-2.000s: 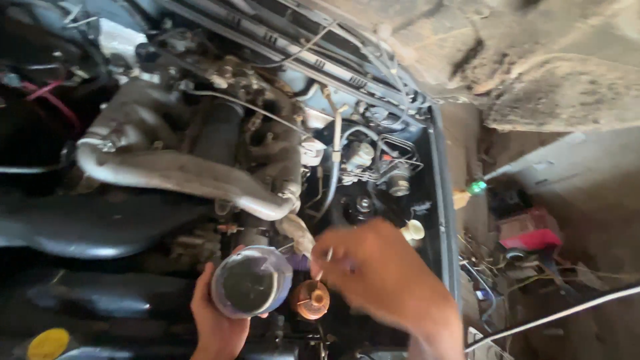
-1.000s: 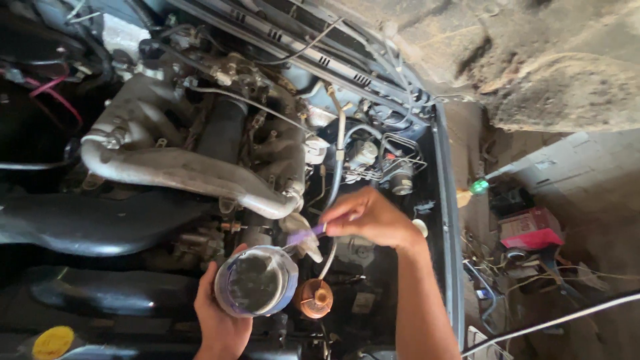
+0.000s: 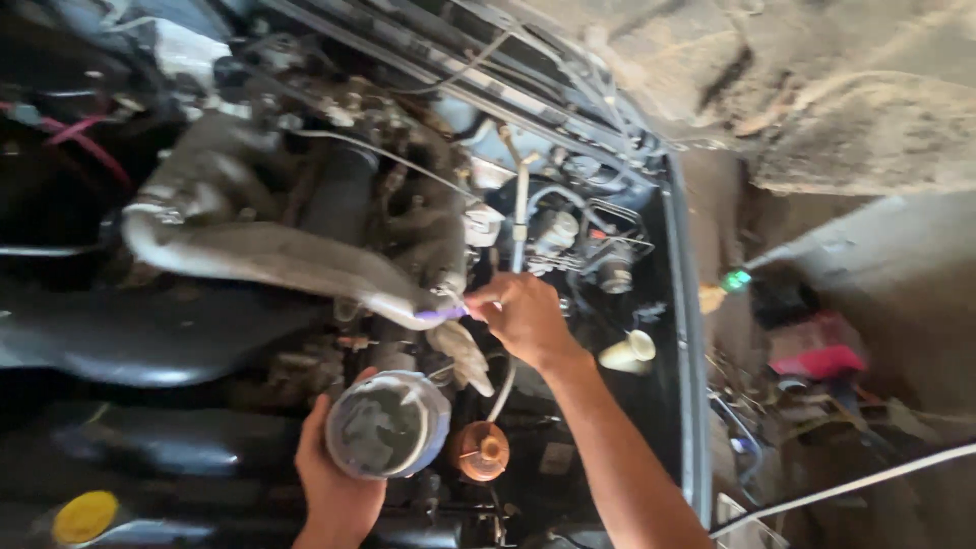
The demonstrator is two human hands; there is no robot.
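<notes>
My left hand point(image 3: 339, 473) holds a round, open tub point(image 3: 381, 427) by its side, low in the middle of the view; grey-looking material shows inside. Up and to the right of it, my right hand point(image 3: 518, 313) pinches a thin purple tool point(image 3: 442, 314), whose kind I cannot tell. The purple part lies against or just over the lower end of a curved grey metal engine pipe point(image 3: 274, 255); contact is unclear. Below that end hangs a crumpled pale piece point(image 3: 461, 354). An orange-brown round cap point(image 3: 483, 451) is right of the tub.
The engine bay is bounded on the right by a body edge point(image 3: 686, 343). A cream funnel-like part point(image 3: 629, 352) stands near it. A yellow cap point(image 3: 85, 517) is at lower left. Beyond the edge are a green light point(image 3: 736, 280), a red object point(image 3: 820, 358) and a pale cable point(image 3: 846, 492).
My right hand has moved up from beside the tub, and the purple tool is now at the lower end of the metal pipe. My left hand still holds the tub.
</notes>
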